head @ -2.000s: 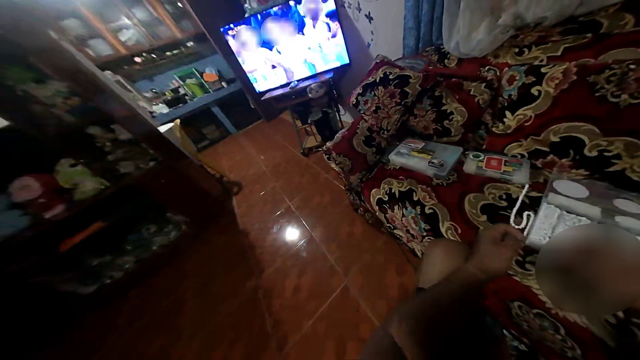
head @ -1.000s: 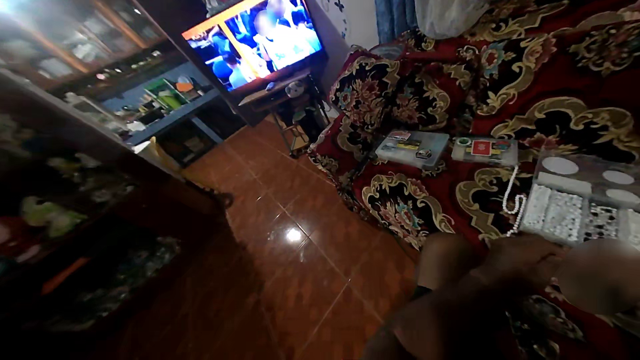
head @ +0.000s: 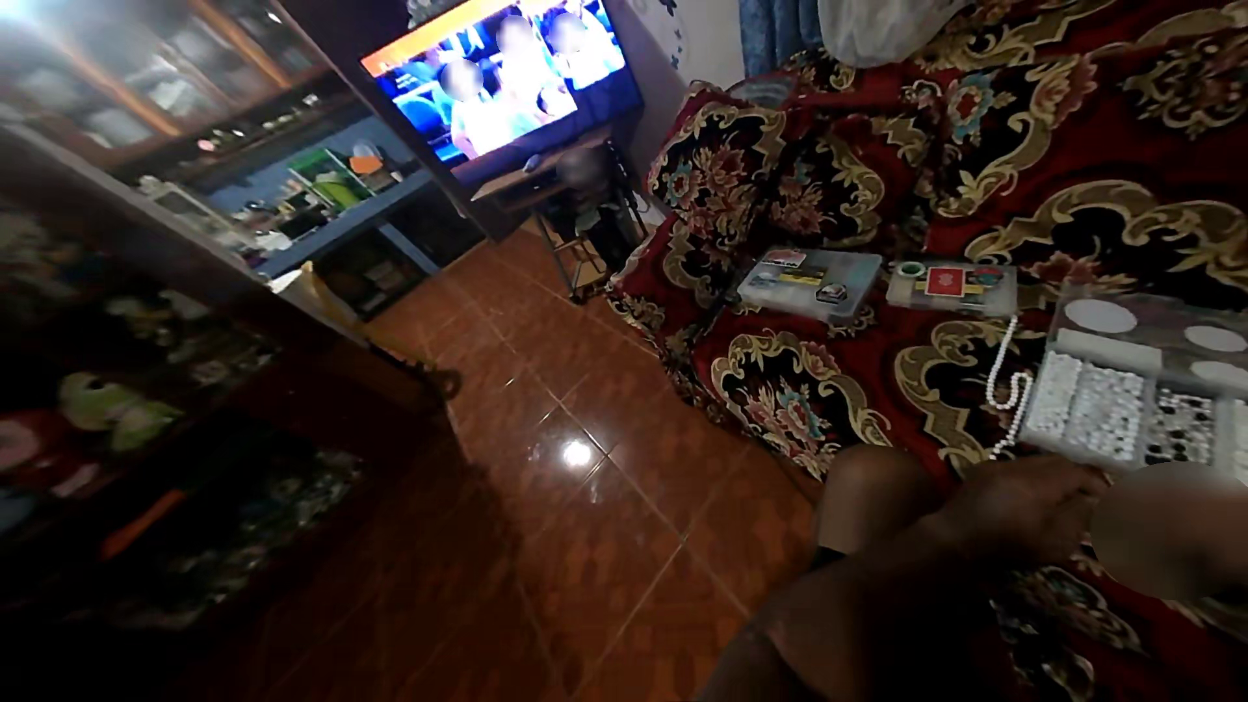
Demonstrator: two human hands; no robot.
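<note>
My left hand (head: 1038,502), dark and blurred, is low at the right with its fingers bent. A strand of white beads (head: 996,390) runs down the sofa to just above this hand; whether the fingers hold it is unclear. Just beyond lies an open clear plastic compartment box (head: 1092,458) with white beads and, in one section, dark and white ones. A blurred skin-toned shape at the right edge may be my right hand; its fingers and anything in them are hidden.
Two clear plastic cases, a larger one (head: 814,283) and a smaller one (head: 951,288), lie on the patterned sofa cover (head: 829,390). A lit television (head: 507,88) stands beyond the tiled floor (head: 546,487). A shelf cabinet (head: 322,390) is at the left.
My left hand has moved away from the bead strand's upper part, toward the blurred shape at the right. More of the bead box shows now. The television picture has changed.
</note>
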